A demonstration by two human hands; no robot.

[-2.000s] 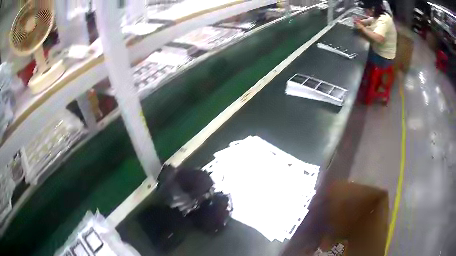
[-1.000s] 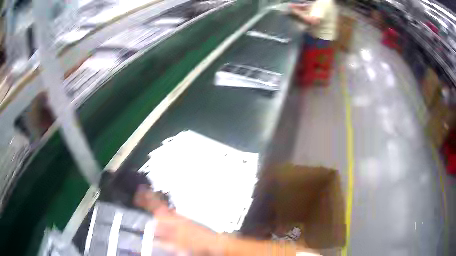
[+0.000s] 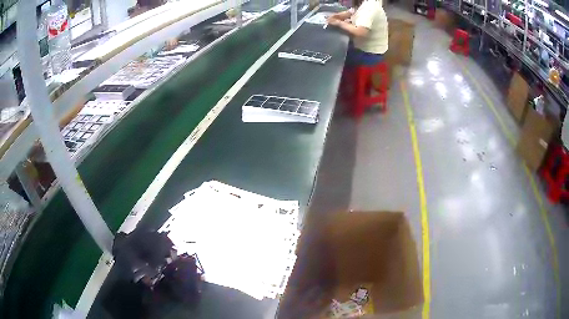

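Observation:
Neither of my hands is in view. Nearest in front of me, a pile of flat white empty backing sheets (image 3: 234, 233) lies spread near the edge of the dark work surface (image 3: 218, 156). A crumpled, shiny black film heap (image 3: 156, 265) lies beside it on the left and touches its edge. A stack of white sheets with a dark-lined grid (image 3: 281, 111) lies further up the surface. A second, smaller stack (image 3: 304, 57) lies beyond it.
An open cardboard box (image 3: 374, 249) with scraps inside stands on the floor to the right. A green conveyor belt (image 3: 134, 156) and a white post (image 3: 59, 149) are on the left. A person (image 3: 371, 31) in a yellow top is at the far end, by a red stool (image 3: 372, 90).
The view has swung right. One second ago an arm and hand reached over the black heap beside a grey-and-white striped sheet. Both are now out of view.

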